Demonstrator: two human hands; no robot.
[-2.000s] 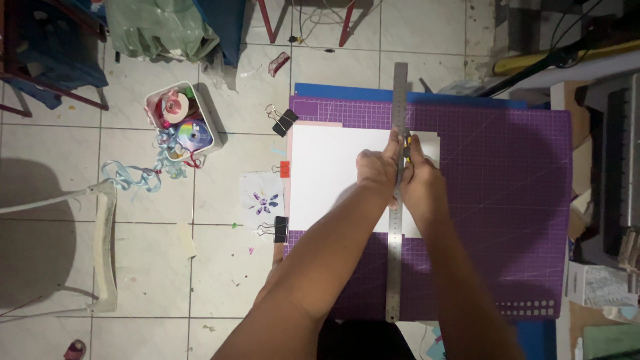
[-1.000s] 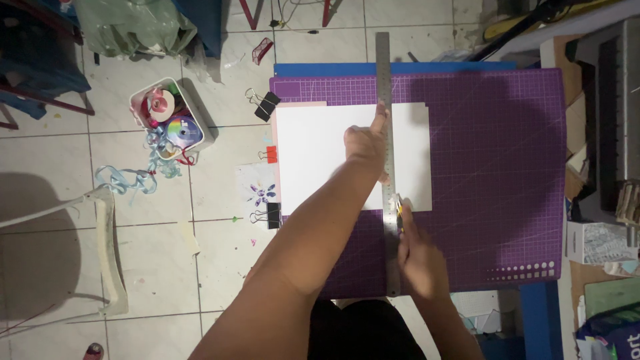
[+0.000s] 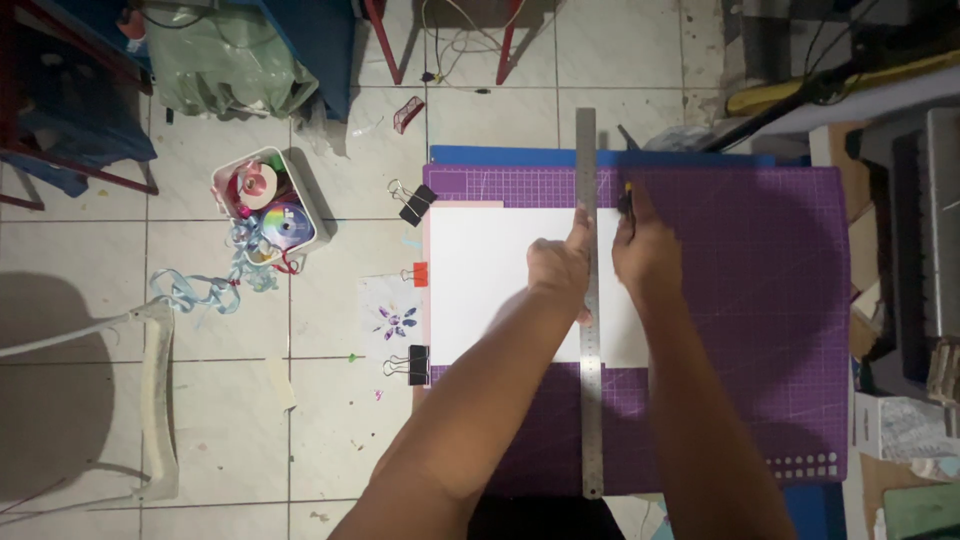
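A steel ruler (image 3: 591, 390) lies upright in the view across white paper (image 3: 480, 255) on a purple cutting mat (image 3: 750, 300). My left hand (image 3: 562, 262) presses on the ruler, its fingers spread along the metal. My right hand (image 3: 646, 251), just right of the ruler, is closed round a utility knife (image 3: 628, 201) with black and yellow parts, above the paper's right portion. Right of the ruler, the paper's lower edge sits slightly below that of the left part. Black binder clips (image 3: 418, 365) and an orange binder clip (image 3: 420, 274) are at the left edge. The knife's blade tip cannot be made out.
A blue board (image 3: 510, 155) shows beneath the mat. On the tiled floor at left stands a white basket (image 3: 319, 225) of ribbon spools, with light blue ribbon (image 3: 202, 291) trailing out. A white chair frame (image 3: 157, 405) is at lower left. Boxes (image 3: 907, 427) line the right side.
My right hand with the knife has moved from the ruler's lower part up to beside the paper's upper edge. The right strip of paper now sits slightly lower than the left part.
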